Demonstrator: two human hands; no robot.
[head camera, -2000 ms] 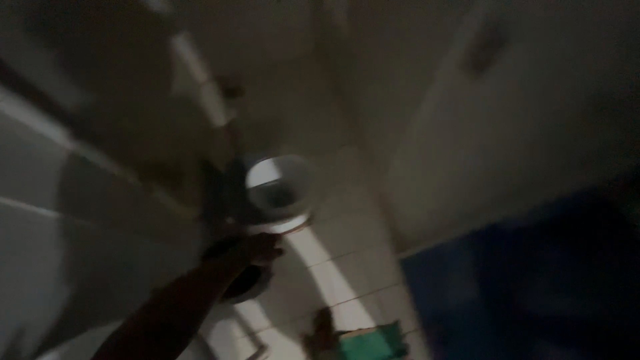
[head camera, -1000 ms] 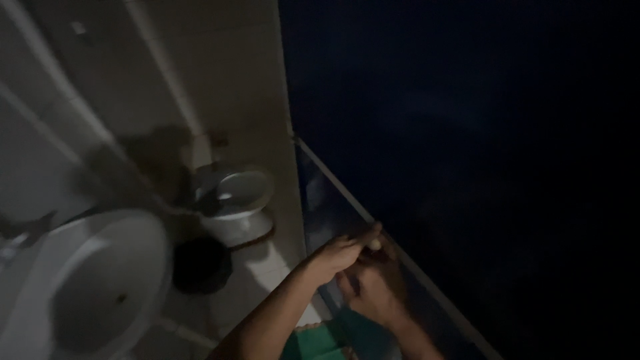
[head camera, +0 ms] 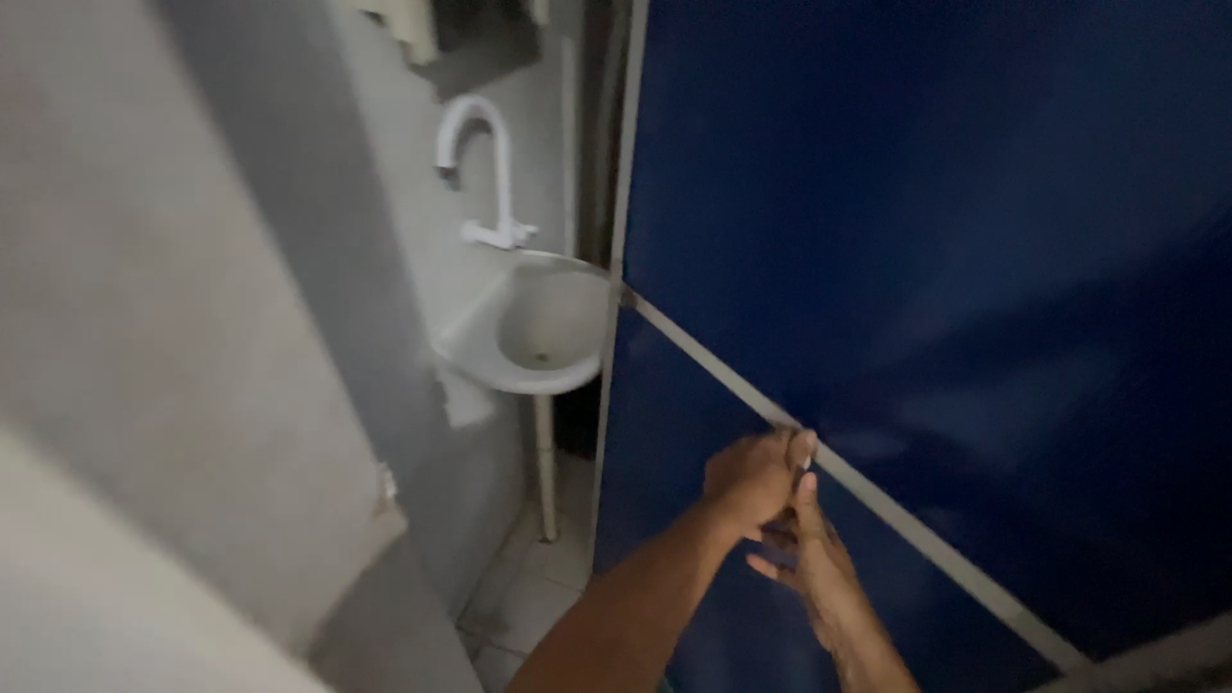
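A blue door panel with a pale diagonal bar fills the right side of the head view. In front of the bar, my left hand has its fingers curled and its fingertips close together at the bar. My right hand is just below and to the right, close against the left, thumb up and some fingers spread. Whether a small thing lies between the fingers cannot be told, as the hands overlap and the picture is blurred.
Left of the door, a white wall basin stands under a white curved faucet, with a pale drain pipe below. A grey wall with an edge is near at the left. Floor tiles show beneath the basin.
Two seconds ago one arm reached out near the toilet; since a second ago both hands are together at the bar. The view has swung widely; the toilet is out of sight and the scene is brighter.
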